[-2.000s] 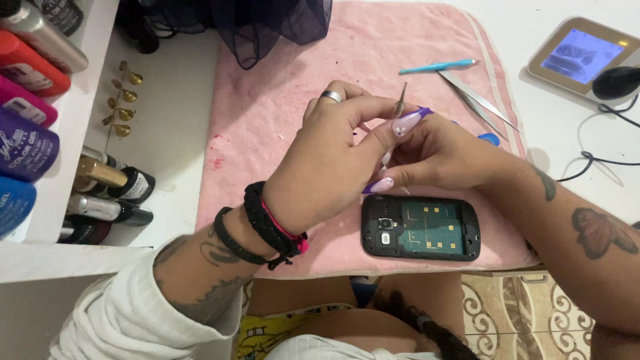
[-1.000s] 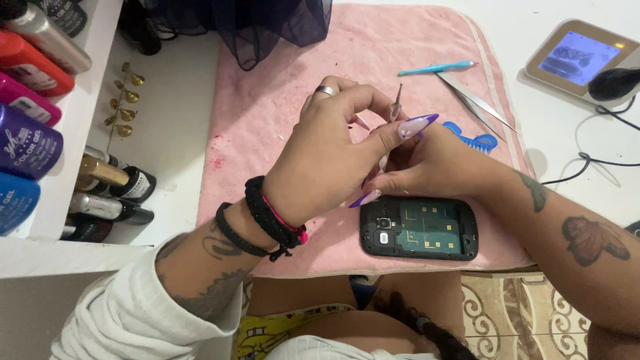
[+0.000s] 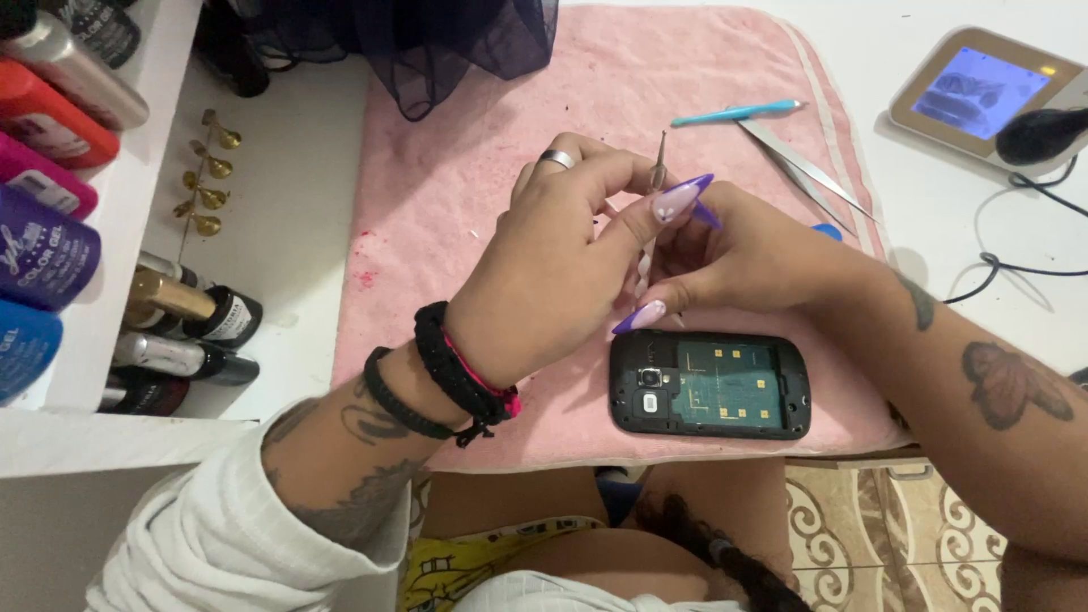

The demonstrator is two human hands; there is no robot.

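Note:
My left hand (image 3: 552, 246), with a silver ring and purple-tipped nails, is closed around a thin nail tool with a metal tip and a white twisted handle (image 3: 659, 161). Against it, near the tool's handle, is my right hand (image 3: 722, 246), its thumb low; what its curled fingers hold is hidden. Just below both hands lies an opened black smartphone (image 3: 629, 391), battery bay exposed. A blue-handled tool (image 3: 739, 113) and metal tweezers (image 3: 807, 166) lie beyond on the pink towel (image 3: 442, 204). A small blue object (image 3: 827, 231) shows partly behind my right wrist.
Nail polish bottles (image 3: 229, 314) and a gold ornament (image 3: 208, 195) stand or lie at left, beside a white shelf (image 3: 144, 195) of more bottles. Dark sheer fabric (image 3: 433, 42) covers the towel's far-left part. A device with a lit screen (image 3: 977, 89) and a black cable (image 3: 990, 265) are at right.
My right hand has shifted slightly, covering most of the blue object that showed more fully one second ago. Both hands stay together around the thin tool; the phone has not plainly moved.

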